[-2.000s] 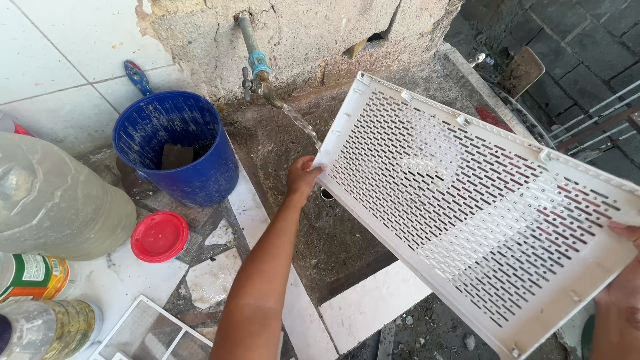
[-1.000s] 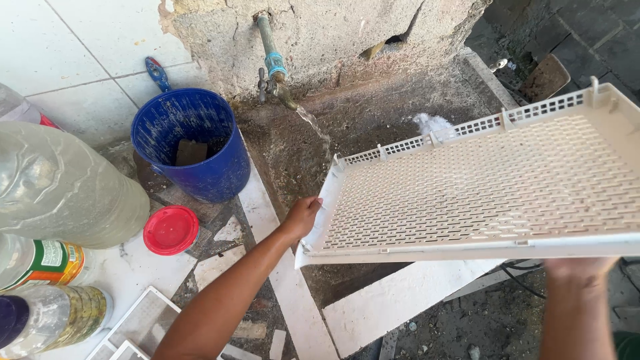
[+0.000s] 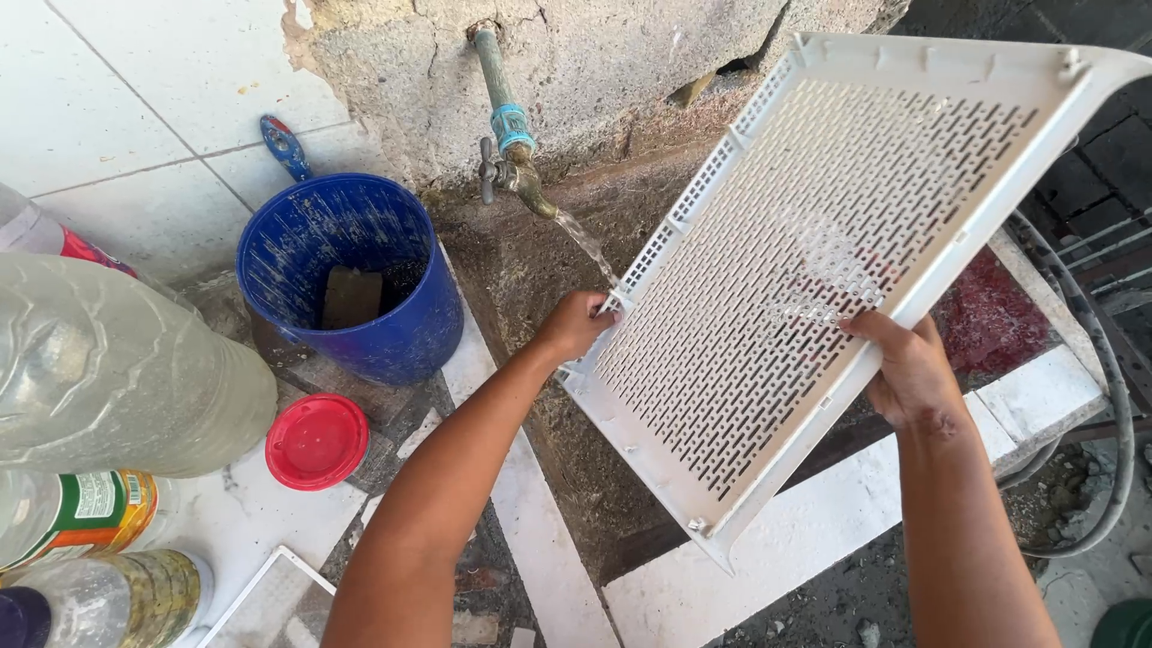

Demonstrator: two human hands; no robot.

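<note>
A white slotted plastic panel (image 3: 765, 270) with a raised rim is tilted over the concrete basin (image 3: 576, 468). My left hand (image 3: 576, 326) grips its left edge, close to where water (image 3: 587, 245) from the brass tap (image 3: 526, 180) meets the panel. On the opposite long edge is my right hand (image 3: 904, 364), thumb on the slotted face and fingers behind the rim. Wet, shiny patches show on the slotted face. The panel hides part of the basin.
Left of the basin stand a blue bucket (image 3: 351, 270) holding a block, a red lid (image 3: 317, 441), a large cloudy bottle (image 3: 117, 360), jars (image 3: 117, 585) and a white-framed screen (image 3: 279, 603). A hose (image 3: 1116, 405) curves at the right beside the tiled basin edge (image 3: 765, 549).
The panel has turned and now stands more steeply, its far end up at the right. My right hand has moved from the frame's right side to the panel's lower long edge.
</note>
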